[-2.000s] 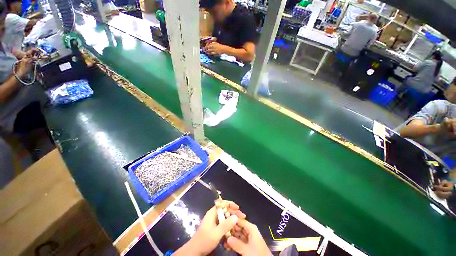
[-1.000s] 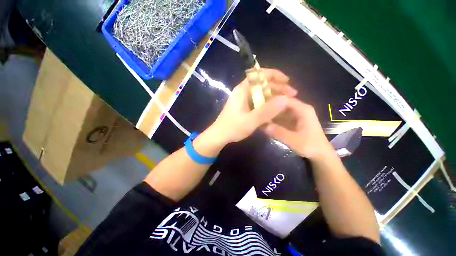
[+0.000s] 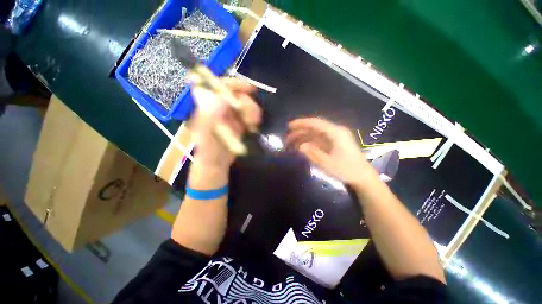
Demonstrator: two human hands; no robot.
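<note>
My left hand (image 3: 221, 119), blurred, with a blue wristband, holds the cutters (image 3: 208, 83) by their cream-yellow handles. Their dark jaws point up and left over the blue parts bin (image 3: 144, 95). The bin is filled with thin silvery metal pieces (image 3: 156, 68), and a pale flat stick (image 3: 193, 34) lies across them. My right hand (image 3: 327, 145) is over the black printed mat (image 3: 321, 89), fingers curled and apart, with nothing seen in it.
A cardboard carton (image 3: 77, 178) stands beside the bench at left. The green belt (image 3: 440, 53) runs along the mat's far side. White tape strips (image 3: 484, 225) are stuck on the mat and bench. A bluish bag (image 3: 24, 15) shows at the top left.
My hands, together around the cutters before, are now apart. The left has moved left with the cutters, up to the bin. The view has tilted down since the earliest frame.
</note>
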